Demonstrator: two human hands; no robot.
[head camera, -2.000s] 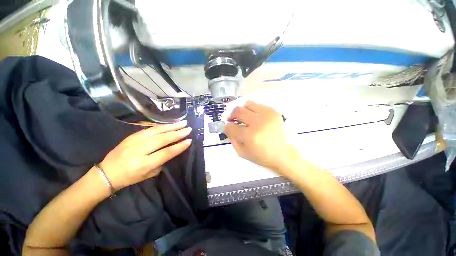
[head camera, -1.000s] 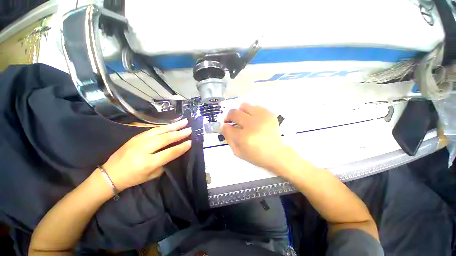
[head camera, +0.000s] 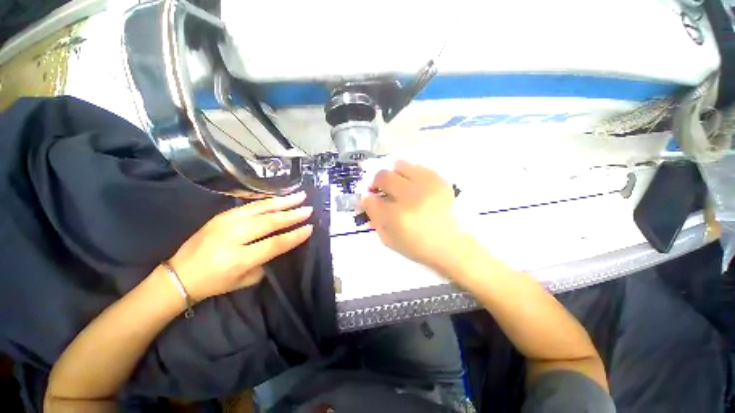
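A dark garment (head camera: 89, 210) fills the left side, and its straight dark edge (head camera: 321, 274) runs up to the lit needle area of the white sewing machine (head camera: 483, 40). My left hand (head camera: 238, 246) lies palm down on the cloth, fingers extended and slightly apart, fingertips by this edge just left of the needle area. My right hand (head camera: 415, 214) is curled on the white bed, fingertips at the small metal guide parts (head camera: 347, 202) right of the presser foot. A small dark bit shows between its fingers; glare hides whether it grips anything. The needle itself is not clear.
A grey tension knob (head camera: 355, 137) and a chrome guard (head camera: 173, 121) hang close above the hands. A black pad (head camera: 664, 206) and clear plastic (head camera: 720, 193) are at the right. A marked strip (head camera: 403, 310) lines the front edge.
Both hands stay in nearly the same places. The view shifts slightly; the cloth shows little clear movement.
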